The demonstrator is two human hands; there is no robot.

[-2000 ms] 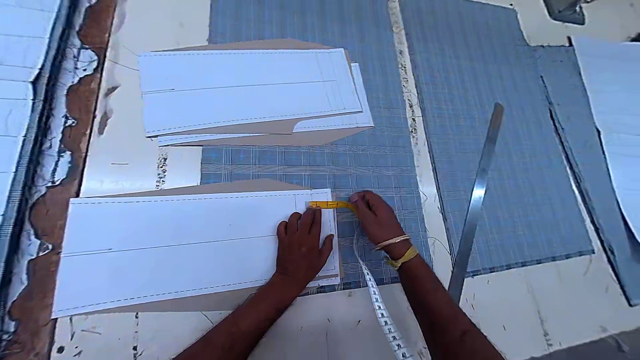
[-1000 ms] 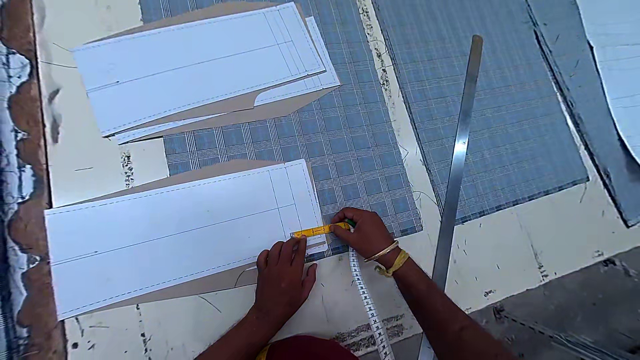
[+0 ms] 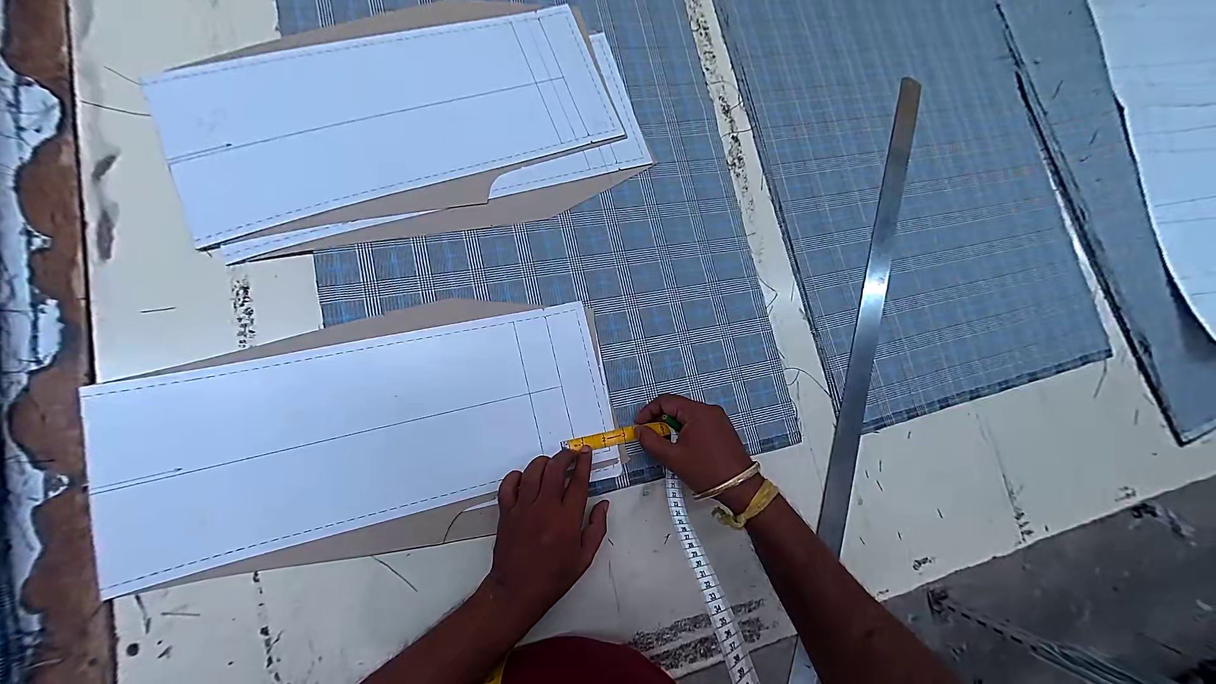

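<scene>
My left hand [image 3: 546, 522] rests on the right end of the lower white paper pattern piece [image 3: 332, 437], its fingertips at the yellow end of a measuring tape [image 3: 600, 440]. That yellow end lies across the pattern near its right edge. My right hand [image 3: 698, 442] pinches the tape beside the edge, with something small and green showing between the fingers. From there the tape's white length [image 3: 701, 570] hangs toward my body. Brown card [image 3: 380, 541] shows under the pattern. Below it all lies blue checked fabric [image 3: 665, 332].
Another stack of white pattern pieces [image 3: 380, 123] on brown card lies farther up. A long metal ruler [image 3: 866, 313] crosses more checked fabric [image 3: 950, 237] on the right. Grey fabric [image 3: 1121, 218] and white paper [image 3: 1168, 123] are at the far right. The cream table [image 3: 997, 475] ends at lower right.
The view has shifted and turned. Both hands stay at the pattern's right end with the tape between them.
</scene>
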